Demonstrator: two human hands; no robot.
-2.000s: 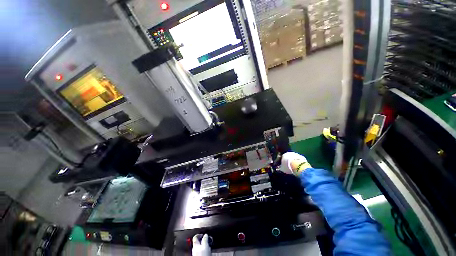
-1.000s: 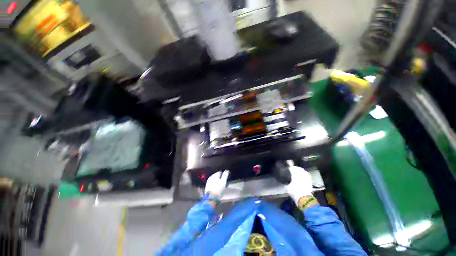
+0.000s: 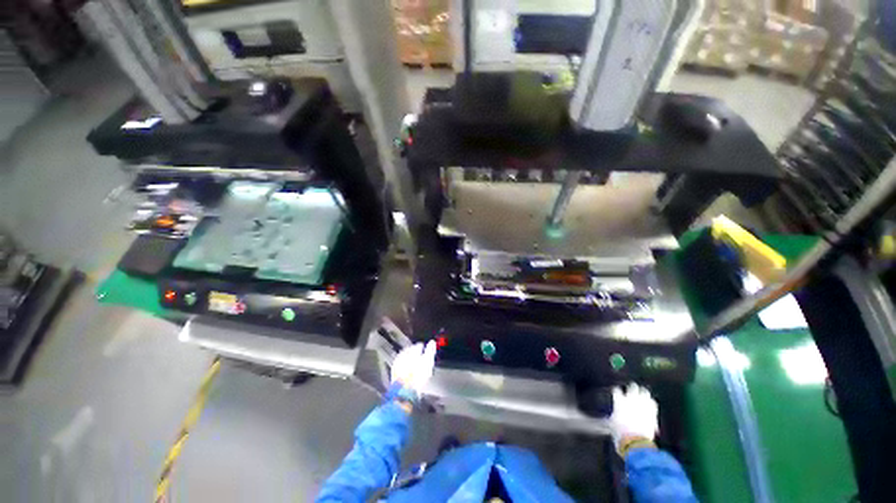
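Note:
A power supply board (image 3: 555, 275) lies in the right test fixture (image 3: 580, 344), its front part showing below a tan plate (image 3: 511, 211) with a silver rod; the rest is hidden. My left hand (image 3: 414, 365), white-gloved, is at the fixture's front left corner near a red light, fingers a little apart, with nothing seen in it. My right hand (image 3: 634, 413), also gloved, is low at the front right corner, fingers spread, beside a dark shape too blurred to name. Whether either hand touches the fixture is unclear.
The left fixture's pale green nest plate (image 3: 265, 231) shows no board. Another board (image 3: 162, 211) lies left of it, behind a black pad (image 3: 150, 255). A press cylinder (image 3: 624, 64) stands behind the right fixture. Green-matted bench (image 3: 776, 393) and slanting pole at right; rack (image 3: 845, 108) beyond.
The view has swung left and back. The tilted clear cover is no longer seen; the tan plate now shows over the board. My right hand moved from the fixture's right side to its front.

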